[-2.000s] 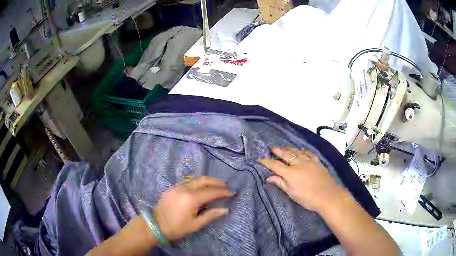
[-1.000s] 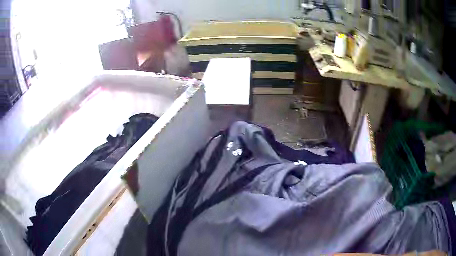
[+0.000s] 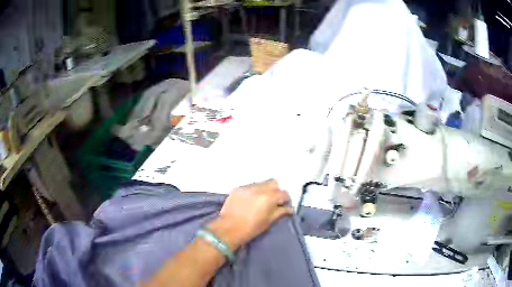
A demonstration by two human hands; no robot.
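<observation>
A blue-grey garment (image 3: 168, 230) lies over the front left of the white machine table (image 3: 252, 134) and hangs down at the left. My left hand (image 3: 255, 210), with a green bangle, is at its upper right corner, palm down, fingers curled together on the cloth edge; the fingertips are hidden. My right hand is not in view. The sewing machine (image 3: 359, 151) stands right of the garment. A dark piece (image 3: 320, 221) shows by the needle area, too blurred to name.
Black snips (image 3: 450, 253) lie on the machine bed at the right. White cloth (image 3: 382, 50) is heaped behind the machine. A green crate (image 3: 106, 162) with beige cloth stands left of the table, near another worktable (image 3: 33, 140).
The view has swung from the left side back to the machine. Compared with two seconds ago, the garment lies further left and lower, its dark band no longer shows, and my right hand has left the picture.
</observation>
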